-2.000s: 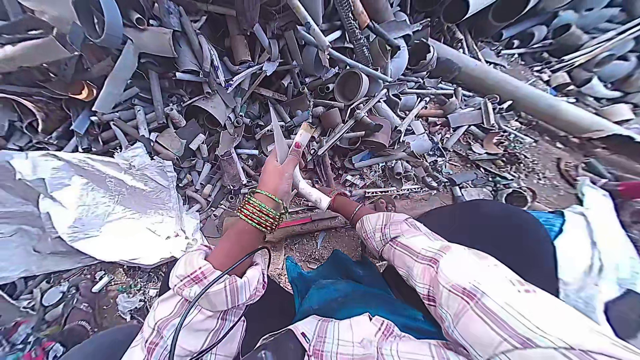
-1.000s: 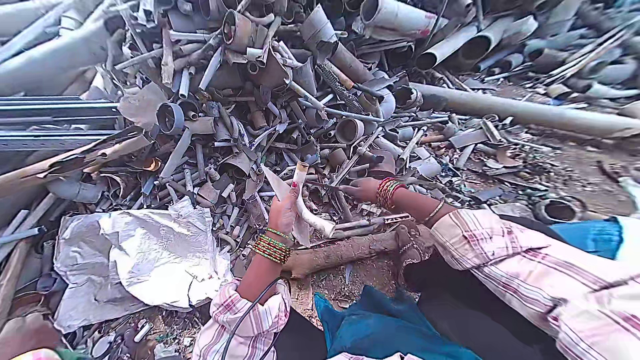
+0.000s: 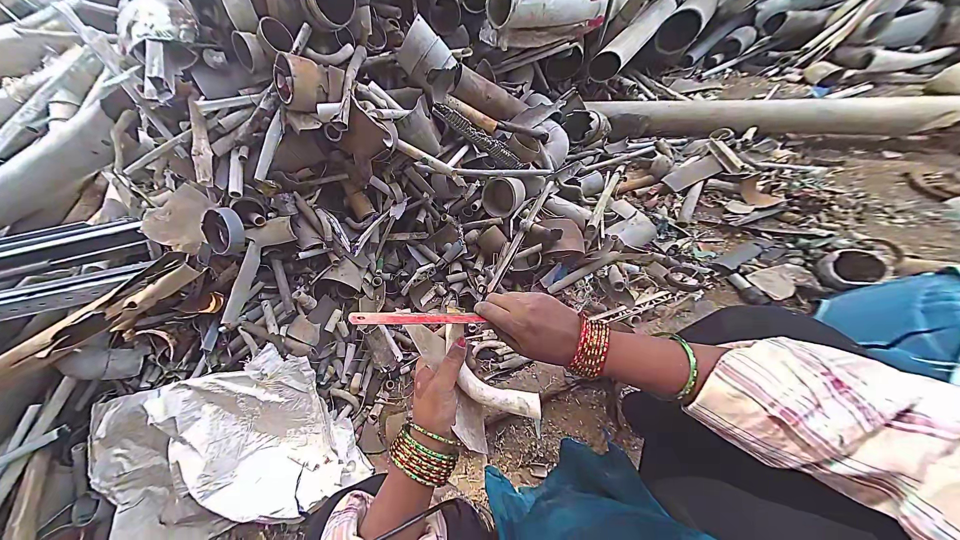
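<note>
My left hand (image 3: 437,391) grips a curved white plastic pipe piece (image 3: 499,396) together with a flat grey-white pointed plastic strip (image 3: 470,421); the strip's upper part shows left of the thumb. My right hand (image 3: 529,326) is closed on the right end of a red hacksaw blade (image 3: 409,319). The blade lies level, just above my left thumb, crossing over or near the top of the pipe piece; whether they touch I cannot tell.
A heap of scrap plastic pipes (image 3: 420,225) rises ahead. A crumpled white sheet (image 3: 232,442) lies at the left. A long grey pipe (image 3: 772,116) crosses the back right. Metal channels (image 3: 71,262) stick in from the left. Teal cloth (image 3: 585,499) lies near my legs.
One second ago my right hand was down at the scrap, right of the pipe piece. It is now beside my left hand with the red blade. My left hand has kept its hold.
</note>
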